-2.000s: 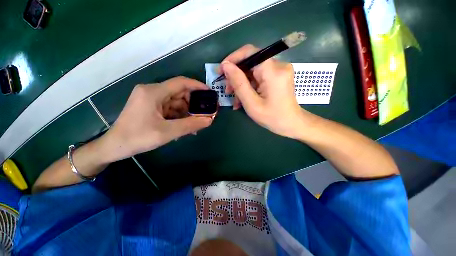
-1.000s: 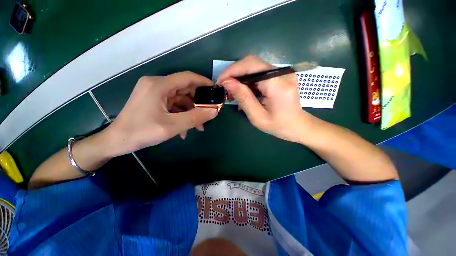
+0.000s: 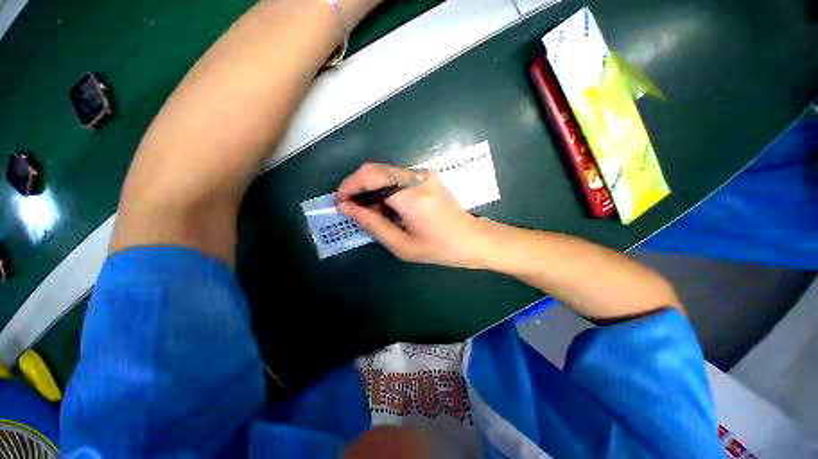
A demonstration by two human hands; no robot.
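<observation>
My right hand [image 3: 408,215] holds the dark tweezers [image 3: 377,194] like a pen, over the left part of the white adhesive dot sheet [image 3: 471,179]. Rows of small dark rings show on the sheet's left end; much of its right part is blank, with a row of marks along the top. The tweezers' tip is not clearly visible. My left arm stretches up and away over the pale rail; my left hand is cut off by the top edge, with only the bracelet at the wrist in view.
Smartwatch housings [image 3: 91,99] lie on the far green surface at left, beyond the curved pale rail [image 3: 345,90]. A dark red case [image 3: 574,143] and a yellow-green and white packet [image 3: 619,134] lie at right. Part of a fan [image 3: 25,443] shows at lower left.
My left hand has gone up out of the picture with the arm extended; the housing it held is no longer seen. My right hand and tweezers are now over the sheet. The whole view has shifted.
</observation>
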